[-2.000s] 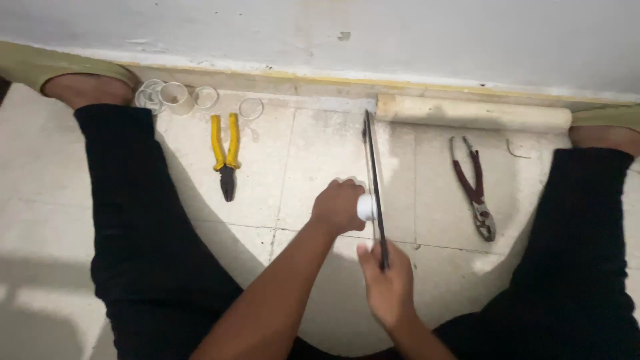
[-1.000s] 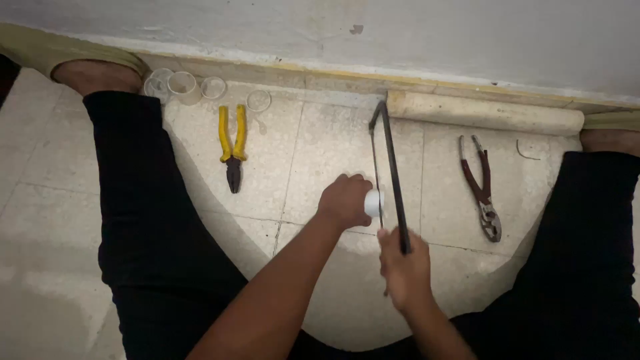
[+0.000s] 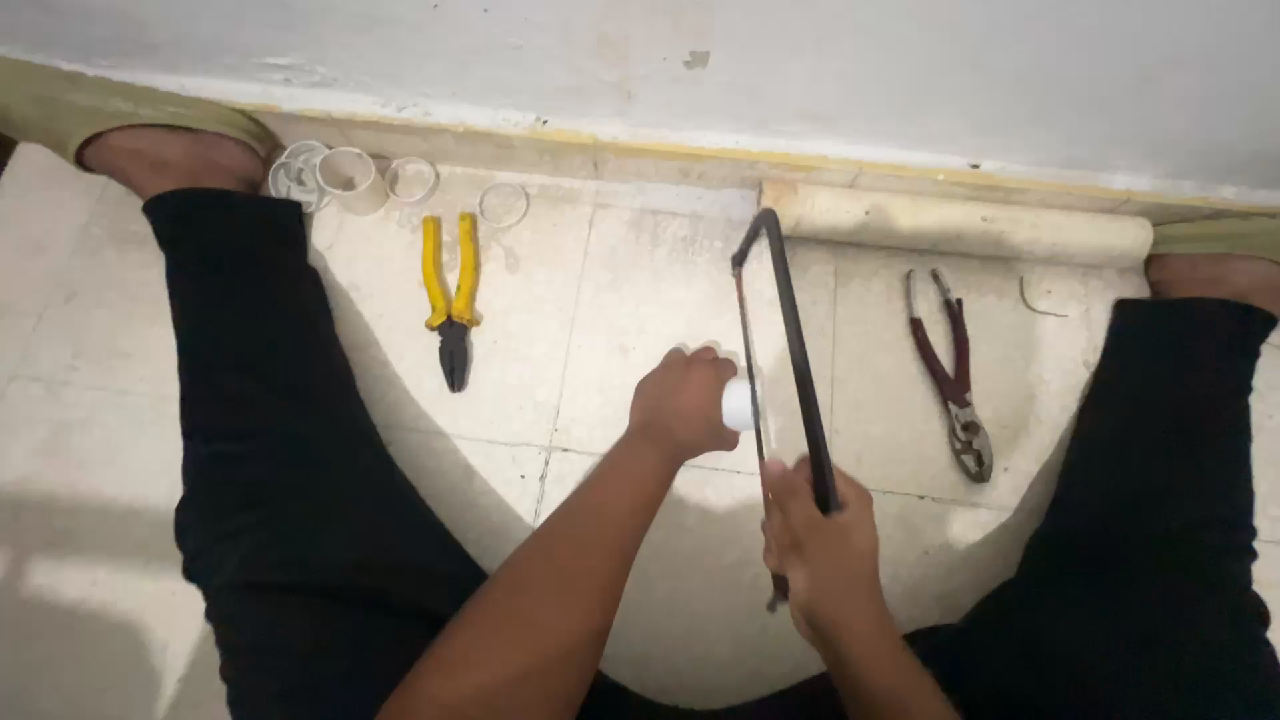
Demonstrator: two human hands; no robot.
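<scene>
My left hand (image 3: 684,404) grips a short white plastic pipe (image 3: 739,404), whose end sticks out to the right of the fingers. A black-framed hacksaw (image 3: 795,345) is held by its rear end in my right hand (image 3: 825,545). Its thin blade runs along the left side of the frame, right at the end of the white pipe; whether it cuts into the pipe cannot be told. Much of the pipe is hidden inside my left hand, and the saw's handle is mostly covered by my right.
Yellow-handled combination pliers (image 3: 453,290) lie left, dark-red-handled slip-joint pliers (image 3: 950,380) right. Cut plastic rings (image 3: 503,204) and a short pipe piece (image 3: 352,182) sit near my left foot. A long off-white pipe (image 3: 950,222) lies along the wall, beside a thin curved strip (image 3: 1040,300).
My right hand and the hacksaw have moved back toward my body since the oldest frame, and the saw frame now leans to the right of the blade. My left hand keeps its grip.
</scene>
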